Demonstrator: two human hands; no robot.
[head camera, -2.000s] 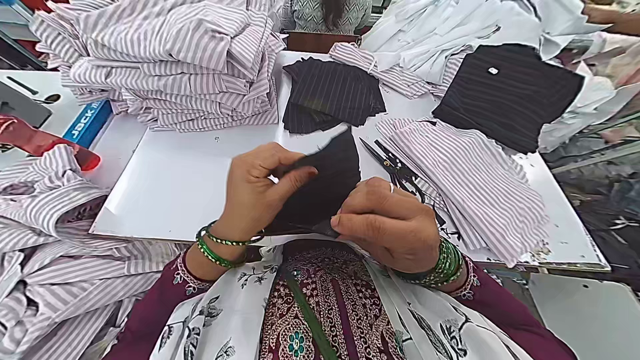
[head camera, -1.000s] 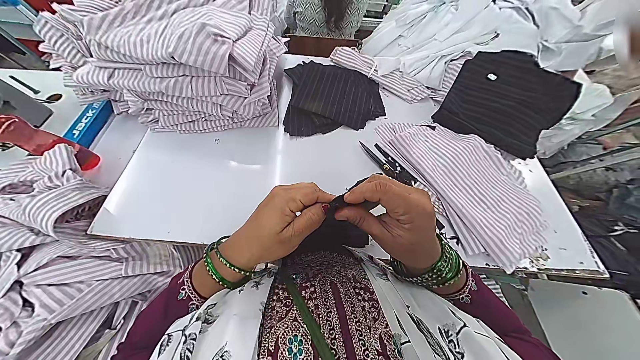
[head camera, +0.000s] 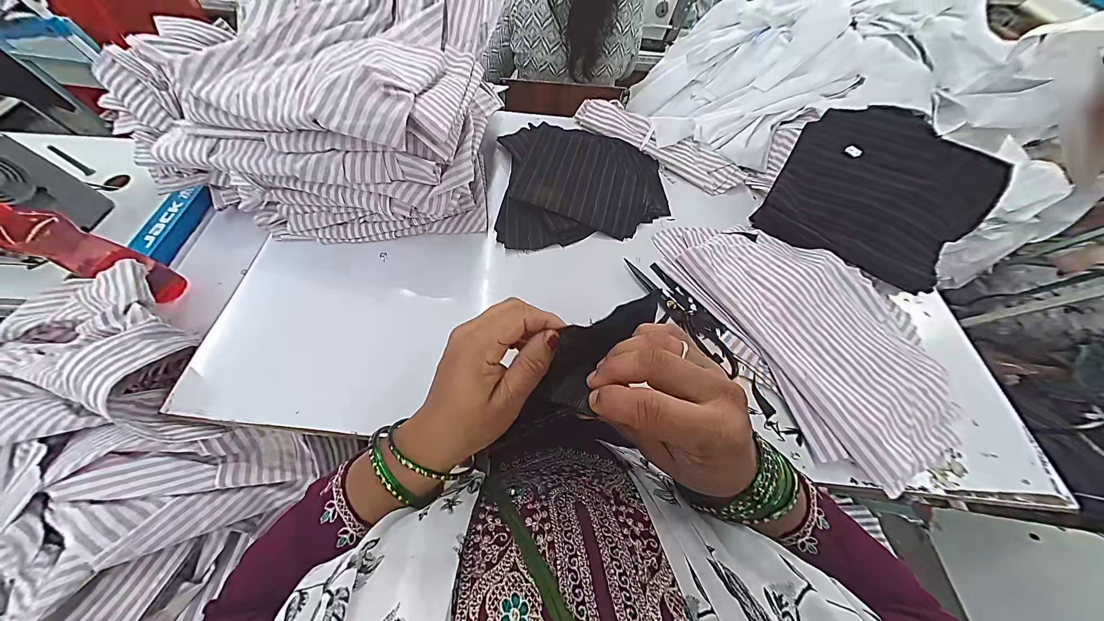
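Observation:
A dark pinstriped fabric piece (head camera: 573, 366) is held between my hands over the table's near edge. My left hand (head camera: 487, 379) pinches its left edge between thumb and fingers. My right hand (head camera: 677, 401) grips its right side with curled fingers. Just beyond my right hand lie black-handled scissors (head camera: 686, 310), partly over dark scraps. A stack of striped cut pieces (head camera: 819, 345) is right of the scissors. Dark pinstriped pieces (head camera: 586, 185) lie beyond my hands, and a larger dark stack (head camera: 880, 194) bears a small white tag at the back right.
A tall pile of striped fabric (head camera: 319, 129) stands at the back left, with more striped cloth (head camera: 138, 466) below the white tabletop's (head camera: 345, 345) left side. White fabric (head camera: 793, 69) is heaped at the back right. Another person (head camera: 565, 43) sits beyond the table.
The dark piece was held up more openly, then bunched between my closely placed hands; now my hands are farther apart, with part of it spread between them. The stacks and scissors stay in place.

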